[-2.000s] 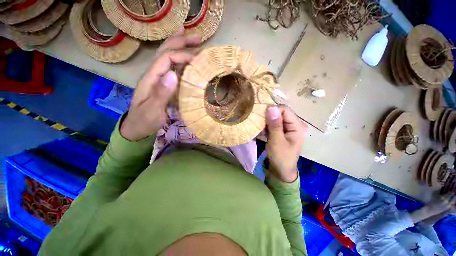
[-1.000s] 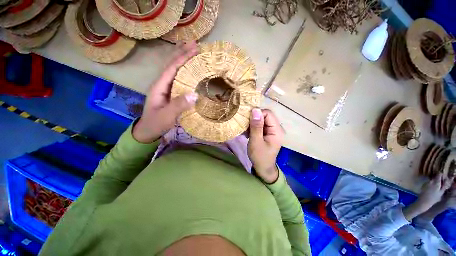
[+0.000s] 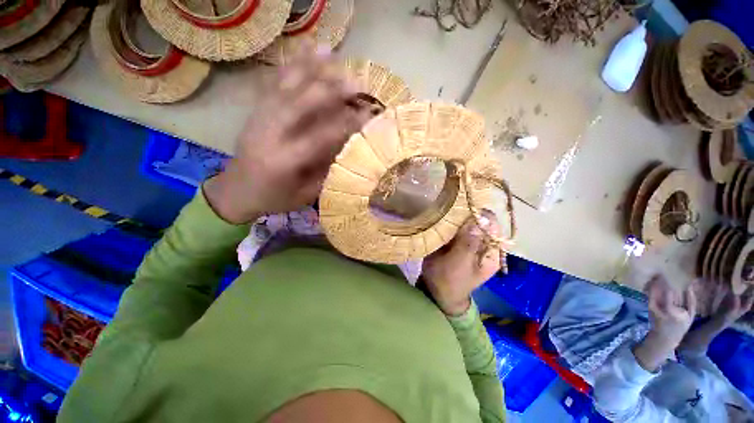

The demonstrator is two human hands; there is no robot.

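A tan woven ring (image 3: 355, 223) with radial ribs is held tilted in front of my chest. My right hand (image 3: 463, 260) grips its lower right edge. A brown twisted cord (image 3: 496, 186) loops from the ring's hole over its right side to my right fingers. Part of a second woven ring (image 3: 382, 78) shows behind the first, near my left hand. My left hand (image 3: 285, 132) is raised at the left, its fingers blurred; whether it grips the second ring cannot be told.
Red-collared rings (image 3: 219, 37) lie at upper left. A specked board (image 3: 537, 107) bears a small white piece (image 3: 527, 142) and a dark stick (image 3: 488, 62). Beyond are a cord heap (image 3: 570, 16), a white bottle (image 3: 624, 58) and stacked rings (image 3: 715, 74). Another person's hands (image 3: 670, 314) show at lower right.
The held ring has shifted right and down, and a second ring now shows apart behind it. My left hand has moved up off the front ring. The other person's hands have moved left.
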